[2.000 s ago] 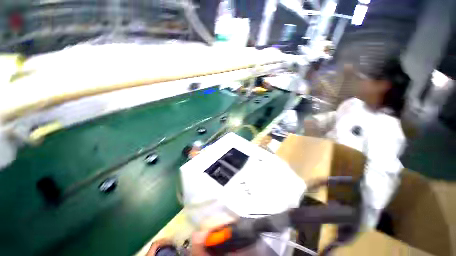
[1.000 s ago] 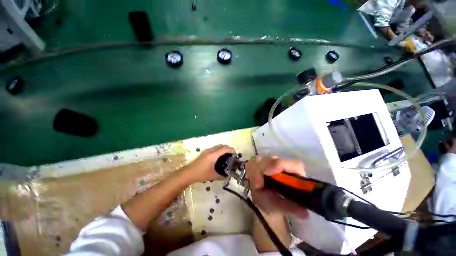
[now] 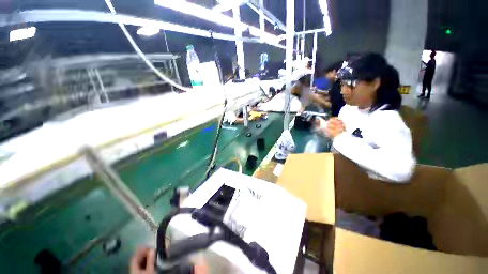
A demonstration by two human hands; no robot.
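The power screwdriver [image 3: 187,245] is at the bottom centre, blurred, with its black hose looping in front of the white box [image 3: 273,214]. Fingers of my left hand [image 3: 142,260] show at the bottom edge, left of the tool; most of that hand is cut off, and whether it holds a housing is hidden. A small part of my right hand [image 3: 200,264] shows at the bottom edge against the tool, mostly hidden behind it. The tool's nose is not visible.
The green conveyor [image 3: 176,174] runs away at the left, with a black disc [image 3: 111,245] and a dark housing [image 3: 48,262] on it. An open carton [image 3: 306,184] with black parts stands at the right. A coworker [image 3: 372,136] in white sits behind it.
The view has swung up from the bench to the line and coworker. My hands and the tool, clearly seen before, are now low and partly cut off by the bottom edge.
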